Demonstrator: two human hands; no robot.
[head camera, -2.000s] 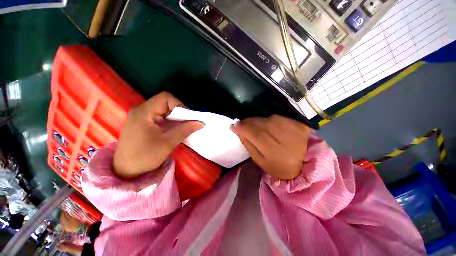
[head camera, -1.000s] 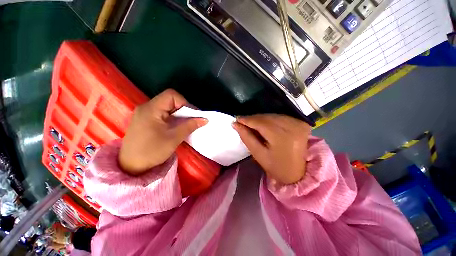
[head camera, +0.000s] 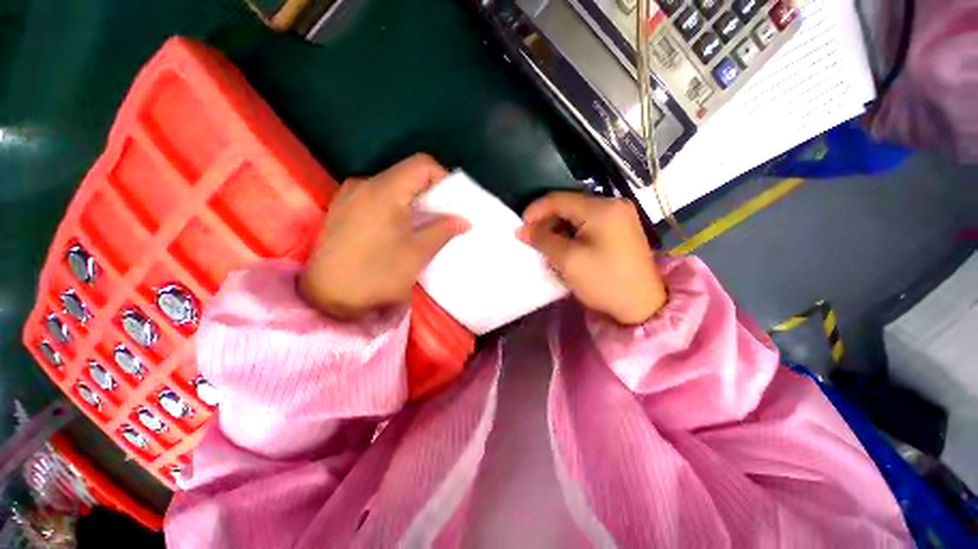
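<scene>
My left hand grips the upper left edge of a white card between thumb and fingers. My right hand pinches the card's upper right edge; whether a tiny part is between those fingertips cannot be told. The card is held in front of my chest. An orange-red parts tray lies at the left, tilted in view, partly under my left hand and sleeve. Round silvery watch heads sit one per pocket in its lower left pockets; its upper pockets are empty.
A calculator lies on lined record sheets at the upper right, with a pale cable across it. A dark green mat is beneath. A pink sleeve of another person shows at the right edge. Another red item is lower left.
The view has shifted, so more of the tray and its watch heads shows. The card now appears flatter and more fully visible. Another person's pink sleeve has come in at the upper right.
</scene>
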